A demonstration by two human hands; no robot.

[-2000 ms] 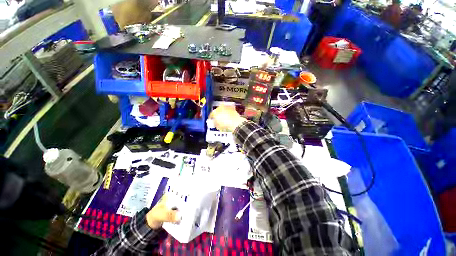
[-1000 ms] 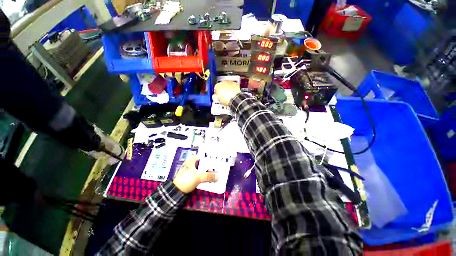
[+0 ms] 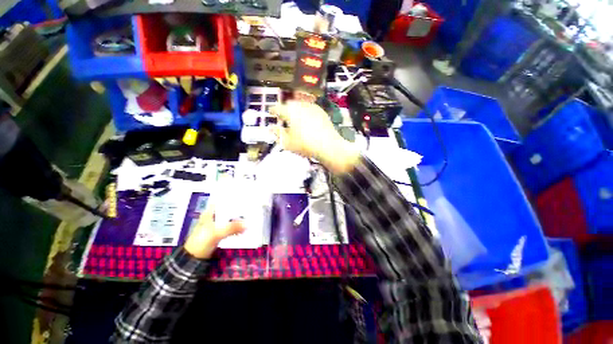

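My left hand (image 3: 210, 232) is at the front of the bench, its thumb over the lower edge of a white housing (image 3: 247, 205). The housing is blurred and overexposed; its details do not show. My right hand (image 3: 310, 134) reaches to the rear of the bench, its fingertips at the right side of a white frame with square openings (image 3: 262, 107). Whether the fingers touch the frame or pinch something small is too blurred to tell.
Blue (image 3: 107, 59) and red (image 3: 185, 60) bins stand at the rear left. A digital meter (image 3: 312, 62) and a black device with a cable (image 3: 375, 107) stand behind my right hand. A dark hanging tool (image 3: 33, 164) is at the left. A blue tote (image 3: 480, 201) stands right.
The view has shifted, so the bench sits further left. My right hand has drawn slightly back and right, uncovering more of the white frame. My left hand stays at the white housing.
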